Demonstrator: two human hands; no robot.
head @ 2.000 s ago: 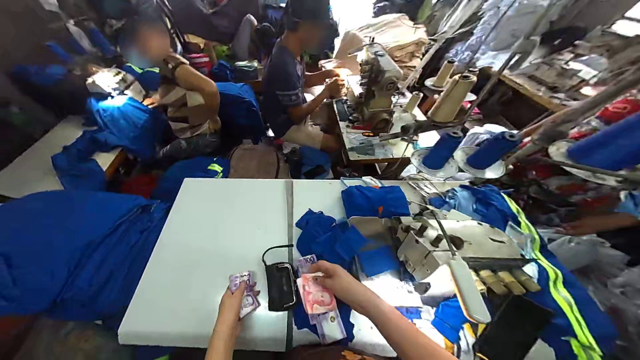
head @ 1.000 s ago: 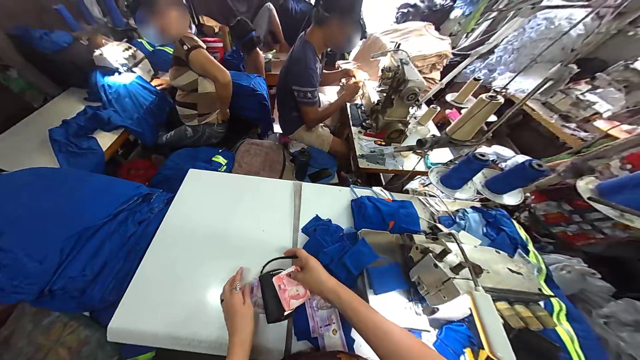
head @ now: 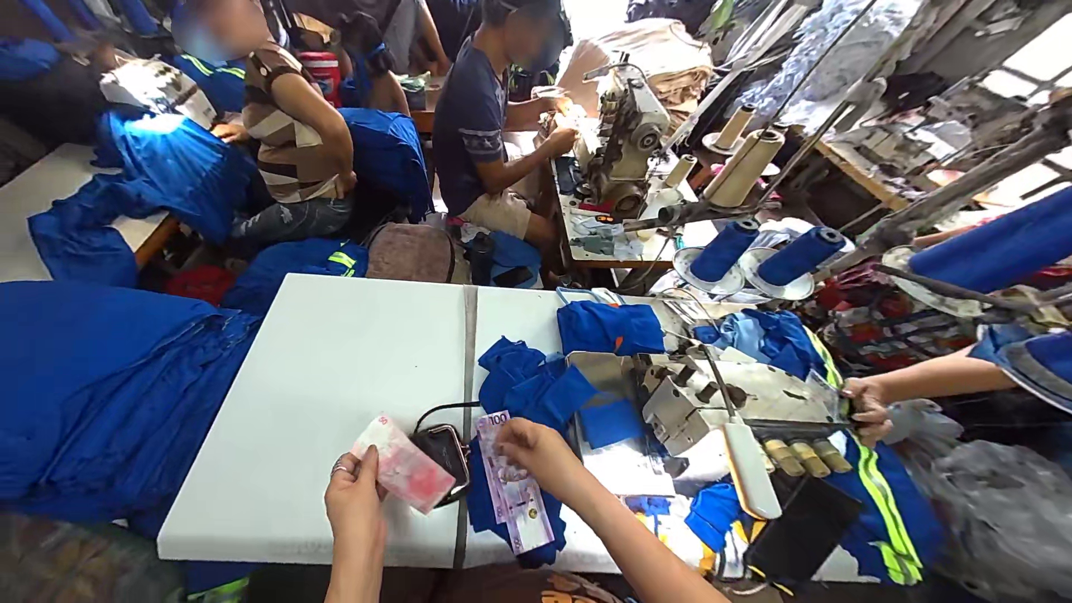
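My left hand (head: 358, 494), with a ring on one finger, holds a red banknote (head: 405, 465) over the white table. Partly behind that note lies a black coin purse (head: 444, 456) with a metal clasp frame and a strap; its mouth looks open. My right hand (head: 536, 452) has its fingertips on purple banknotes (head: 517, 502), which lie on blue fabric pieces (head: 536, 381) right of the purse. Whether the fingers grip a note or only touch it is unclear.
An industrial sewing machine (head: 703, 402) stands on the right of the white table (head: 335, 352), with a dark phone-like slab (head: 802, 528) near it. Blue cloth (head: 100, 394) is heaped at left. A co-worker's hand (head: 869, 409) reaches in from the right. Thread cones (head: 724, 251) stand behind.
The red banknote, in my right hand two seconds ago, is now in my left. My right hand has moved right from the purse to the purple notes. A co-worker's hand has appeared at right.
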